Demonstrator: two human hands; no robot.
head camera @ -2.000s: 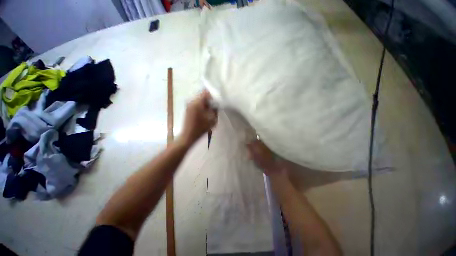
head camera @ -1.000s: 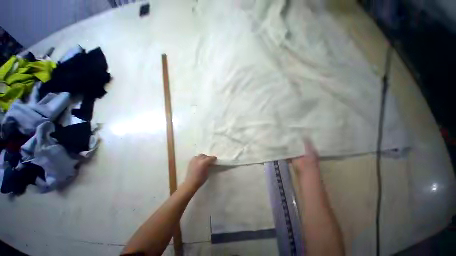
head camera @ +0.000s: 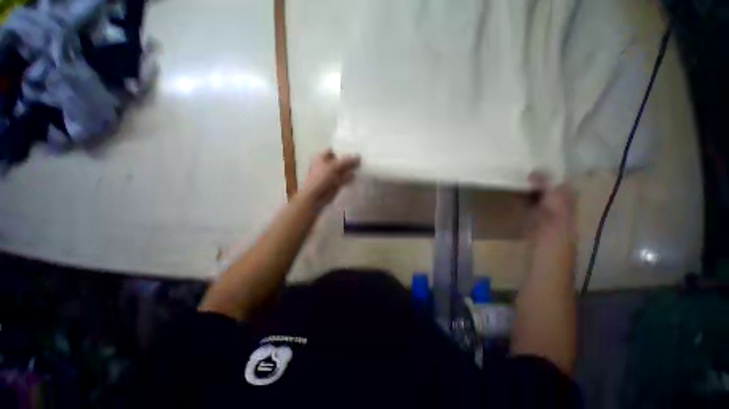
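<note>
The cream fabric (head camera: pixel 456 96) lies over the upper right of the table, with lengthwise folds. My left hand (head camera: pixel 332 174) grips its near left corner. My right hand (head camera: pixel 550 196), blurred, grips its near edge on the right. The edge is stretched between both hands. The metal guide rail (head camera: pixel 446 240) comes out from under the fabric toward me. A dark strip (head camera: pixel 390 228) lies left of the rail. Blue end stops (head camera: pixel 420 289) sit beside the rail's near end, with a blurred cutter (head camera: pixel 489 318) close by.
A brown wooden strip (head camera: pixel 284 104) lies left of the fabric. Grey and black scraps (head camera: pixel 68 72) are piled at the upper left. A black cord (head camera: pixel 622 172) runs down the right side. The near table edge (head camera: pixel 128 268) curves in front of my dark shirt.
The fabric's near edge has been spread and pulled straighter, and my right hand has moved right along it. The view has shifted toward the near table edge, bringing the blue stops into view.
</note>
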